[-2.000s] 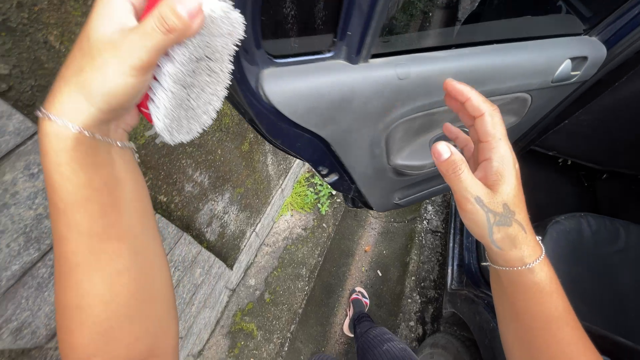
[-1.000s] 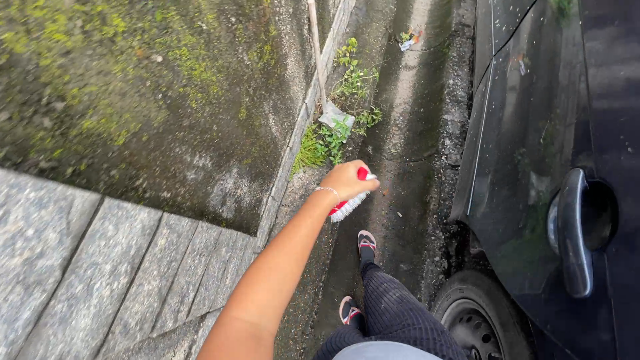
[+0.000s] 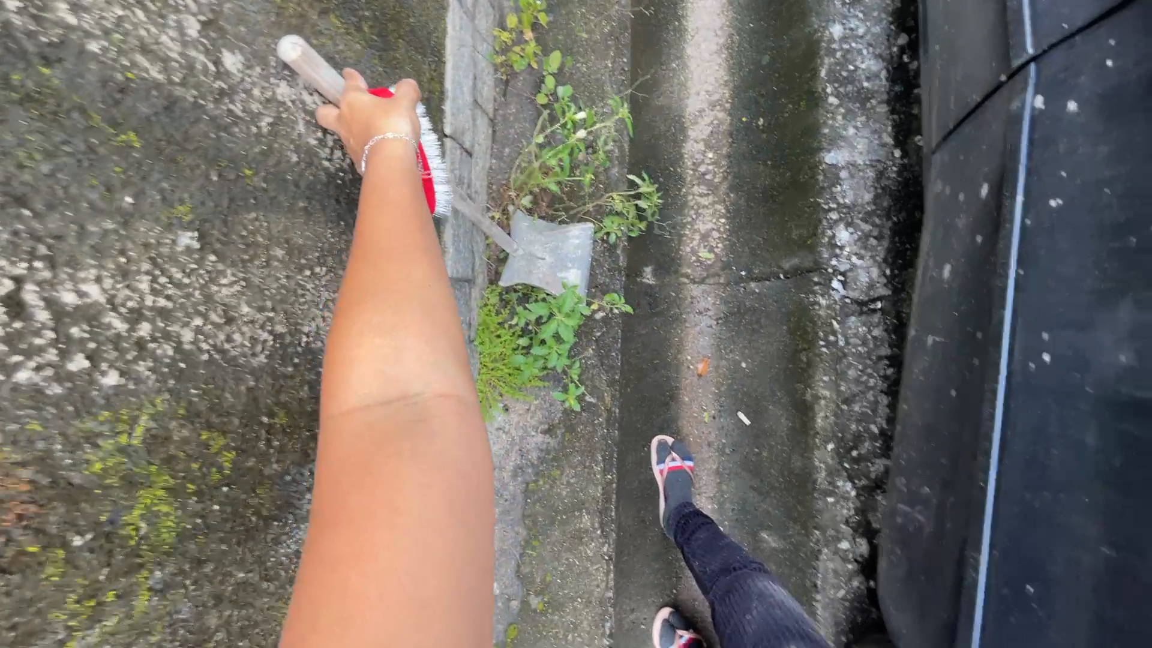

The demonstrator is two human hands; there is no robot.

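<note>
My left hand (image 3: 376,119), with a chain bracelet at the wrist, reaches to the upper left. It grips the pale handle (image 3: 310,67) of a long-handled tool and also has the red scrub brush (image 3: 432,166) with white bristles at its palm side. The handle runs down at a slant behind the brush to a grey metal blade (image 3: 547,254), like that of a dustpan or shovel, which rests among green weeds at the wall's foot. My right hand is out of the frame.
A mossy concrete wall (image 3: 162,315) rises at the left. Leafy weeds (image 3: 576,153) grow along its base. A dark car (image 3: 1080,360) stands close at the right, beside a rough concrete edge (image 3: 855,225). My sandalled feet (image 3: 673,468) are on the concrete path.
My left hand, with only the brush one second ago, now also holds the tool's handle. The view has moved from the open car door along the path. My right hand has left the view.
</note>
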